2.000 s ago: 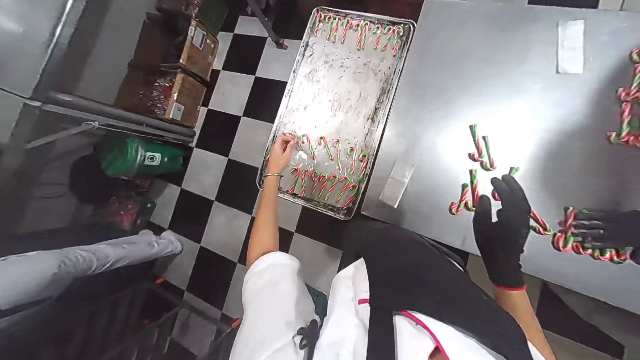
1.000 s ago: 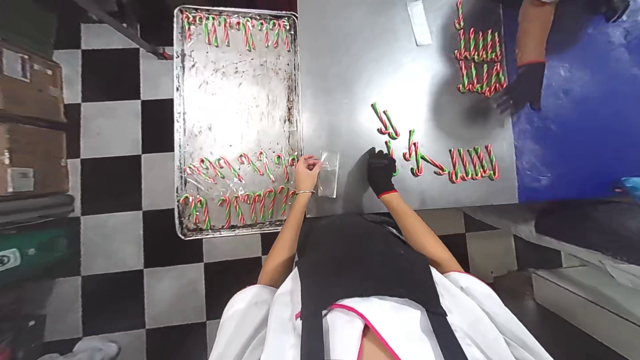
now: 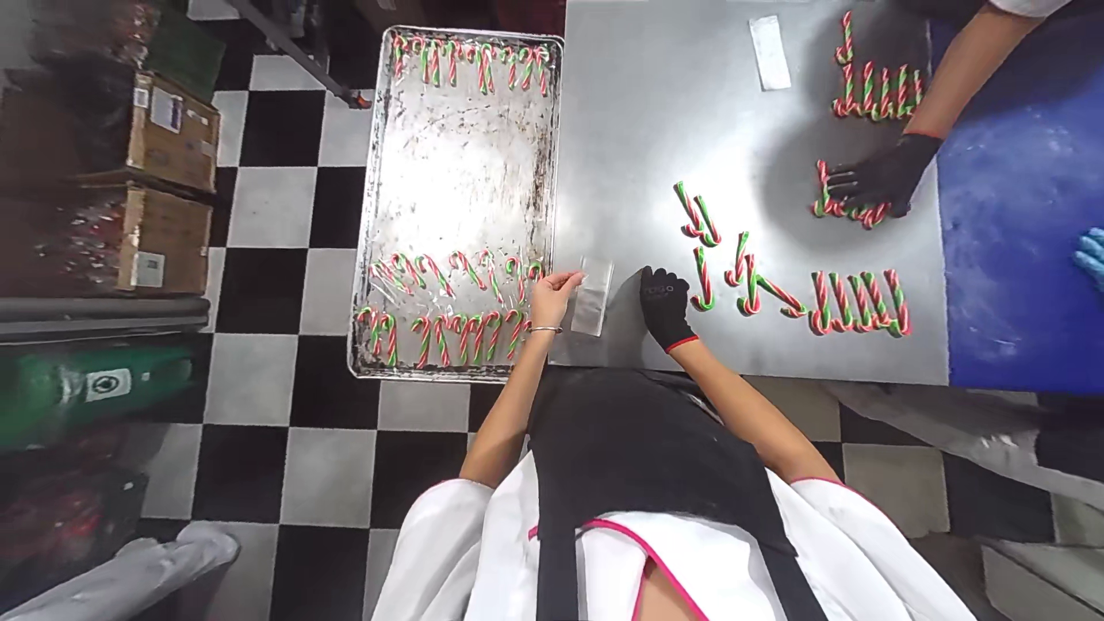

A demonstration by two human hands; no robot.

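My bare left hand is at the table's left edge, its fingertips at the upper corner of a stack of clear plastic sleeves; whether they pinch one I cannot tell. My right hand, in a black glove with a red cuff, rests on the steel table between the sleeves and a loose candy cane; its fingers are curled and nothing shows in them. More red, green and white candy canes lie farther right. A metal baking tray at the left holds rows of candy canes, several in clear wrap.
A co-worker's black-gloved hand touches candy canes at the table's right. A blue surface adjoins there, with another person's blue-gloved hand at its edge. A second sleeve stack lies at the back. Cardboard boxes stand at far left.
My left hand has gone from the tray's lower rows to the plastic sleeves. The co-worker's hand has moved from the blue surface's edge onto candy canes. The view has swung.
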